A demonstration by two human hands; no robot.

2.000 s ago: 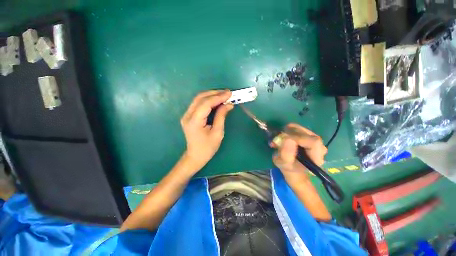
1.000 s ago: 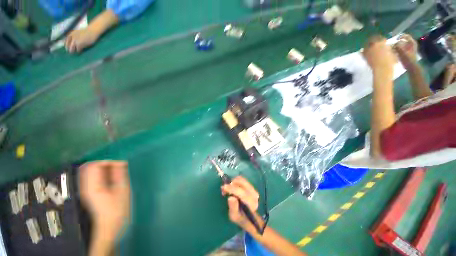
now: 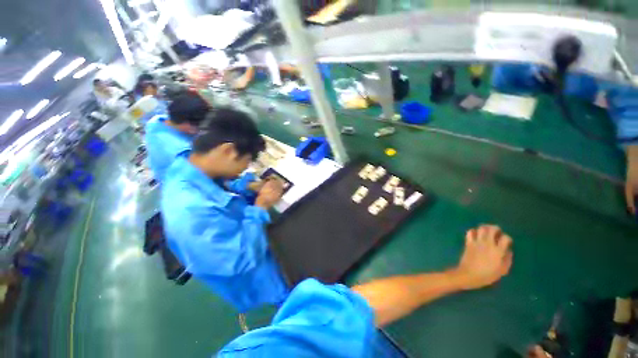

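My left hand point(image 3: 486, 257) rests over the green bench mat point(image 3: 448, 321), right of the black tray. Its fingers are curled downward, and whether anything is under them cannot be told. My right hand point(image 3: 544, 349) is cut off by the bottom edge. Its fingertips are around the soldering iron point(image 3: 555, 326), whose tip points up. The black parts tray point(image 3: 322, 241) holds several off-white units point(image 3: 378, 205) at its far end; its near part is bare.
A person in a blue smock point(image 3: 210, 217) sits left of the tray, hands over a white surface. A blue bin point(image 3: 312, 149) and a grey post point(image 3: 315, 84) stand beyond. Another blue bin point(image 3: 415, 112) is on the line. A black box with tan pads point(image 3: 621, 318) is at the lower right.
The view has swung far left, bringing in the neighbouring workers. My left hand no longer shows the off-white unit it held two seconds ago. My right hand has moved to the bottom edge of the picture.
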